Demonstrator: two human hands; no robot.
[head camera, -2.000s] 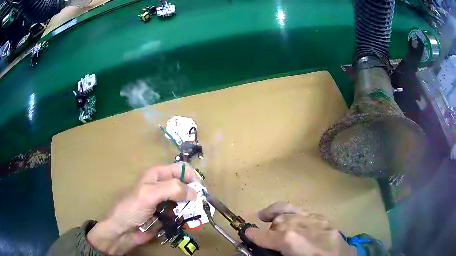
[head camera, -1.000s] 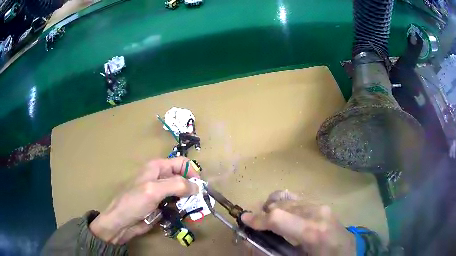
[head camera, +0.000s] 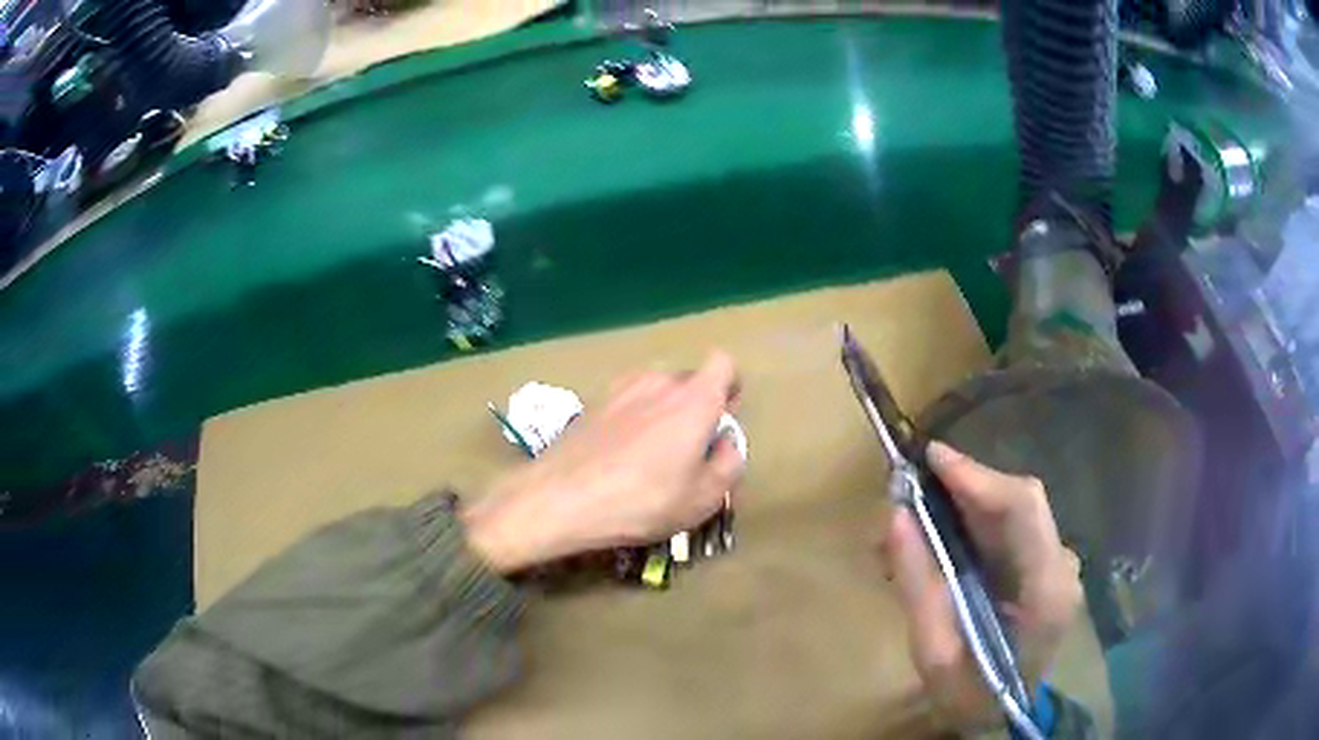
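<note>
My left hand (head camera: 622, 463) is over the middle of the cardboard, blurred, with thumb and fingers around a white plastic housing (head camera: 735, 437) that is mostly hidden. A circuit board with a yellow part (head camera: 657, 567) and dark and metal pieces shows below the hand. My right hand (head camera: 998, 578) holds the soldering iron (head camera: 940, 528) at the right, its tip pointing up and away from the housing, with the silvery feed tube alongside. A second white housing (head camera: 543, 415) with a green wire lies on the cardboard, partly behind my left hand.
The cardboard sheet (head camera: 362, 434) lies beside the green belt (head camera: 694, 174). Wired assemblies lie on the belt, one (head camera: 466, 268) near the cardboard's far edge. The fume hood (head camera: 1070, 448) and its ribbed hose stand right, with a solder reel (head camera: 1230, 166) behind. Another person's arm shows top left.
My left hand has moved right and forward with the housing and board. The iron has come off the housing, swung upright and moved right. The assemblies on the belt have shifted right in view.
</note>
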